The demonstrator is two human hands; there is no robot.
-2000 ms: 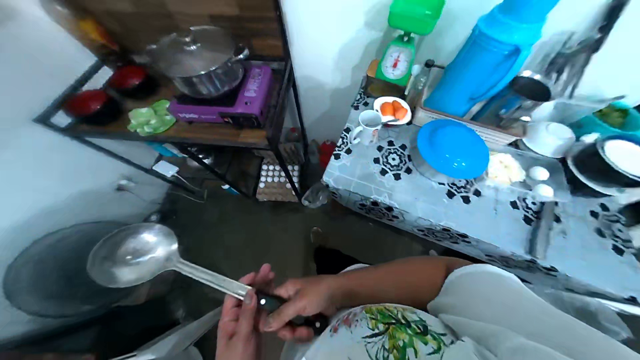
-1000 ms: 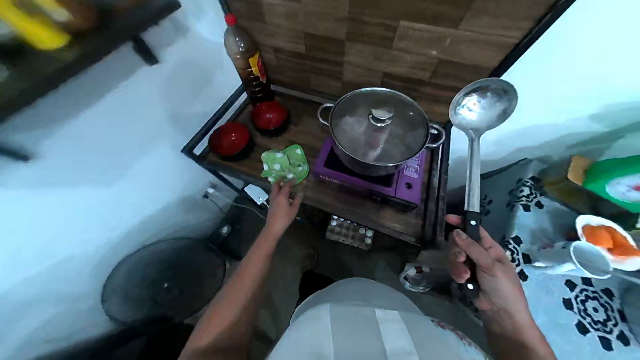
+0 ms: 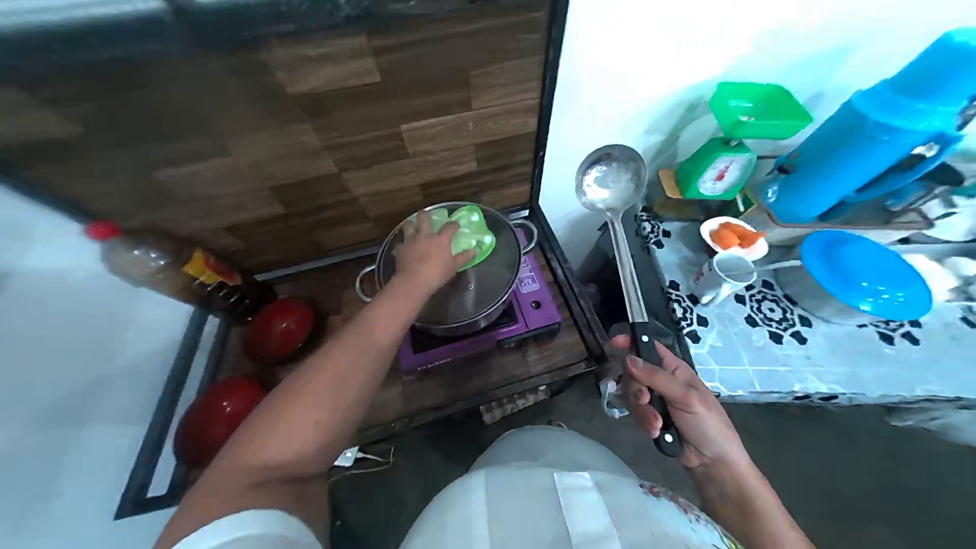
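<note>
My left hand [image 3: 427,252] holds a green dotted cloth [image 3: 471,235] over the middle of the glass lid [image 3: 450,293] and covers the lid's knob. The lid lies on a steel pot [image 3: 465,326] with two loop handles, which stands on a purple portable gas stove [image 3: 526,309]. In my right hand [image 3: 675,400] is the black handle of a steel ladle [image 3: 612,179], its bowl pointing up and away from me, to the right of the stove.
Two red bowls [image 3: 280,328] and a brown bottle with a red cap [image 3: 164,263] stand left of the stove. On the patterned table [image 3: 770,362] at right are a white mug [image 3: 723,276], a blue lid [image 3: 865,274], a green kitchen scale [image 3: 717,169] and a blue thermos [image 3: 862,137].
The green cloth lay on the shelf beside the red bowls a second ago; my left hand has brought it onto the pot lid. Earlier both hands were at the ladle; now only my right holds it.
</note>
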